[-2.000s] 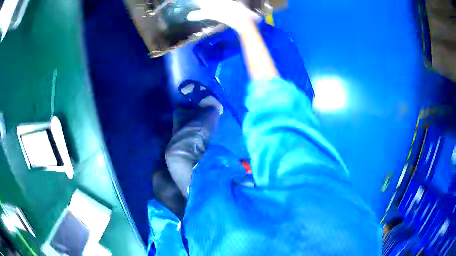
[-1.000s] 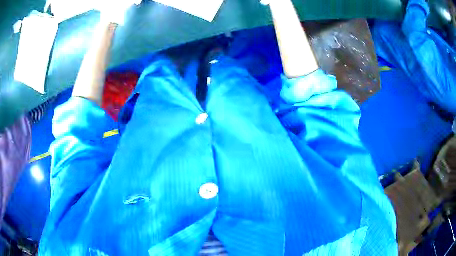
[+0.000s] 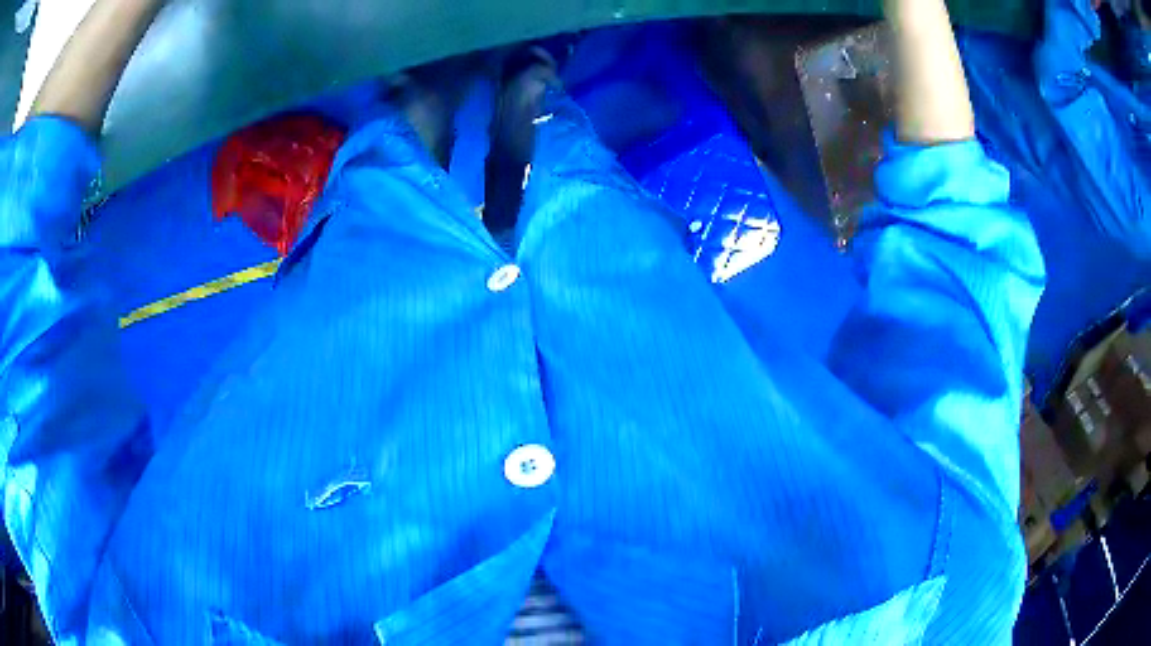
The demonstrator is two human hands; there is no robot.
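Observation:
The dark green bench top (image 3: 417, 53) runs across the upper edge of the head view. A white sheet (image 3: 48, 44) shows in part at the upper left corner, beside my left forearm. My left forearm reaches up over the bench and out of the top of the picture; my left hand is cut off. My right forearm reaches up at the upper right, and my right hand is also beyond the top edge. What either hand holds is hidden.
A crumpled red plastic bag (image 3: 275, 177) lies under the bench at left, near a yellow floor line (image 3: 198, 293). A brown stool or board (image 3: 843, 126) is beneath the bench at right. A neighbour's blue sleeve (image 3: 1086, 95) shows upper right. Brown cartons (image 3: 1111, 398) stand lower right.
Both forearms have moved outward, and the hands have left the top of the picture. The view has shifted, so the white sheets on the bench are mostly out of sight.

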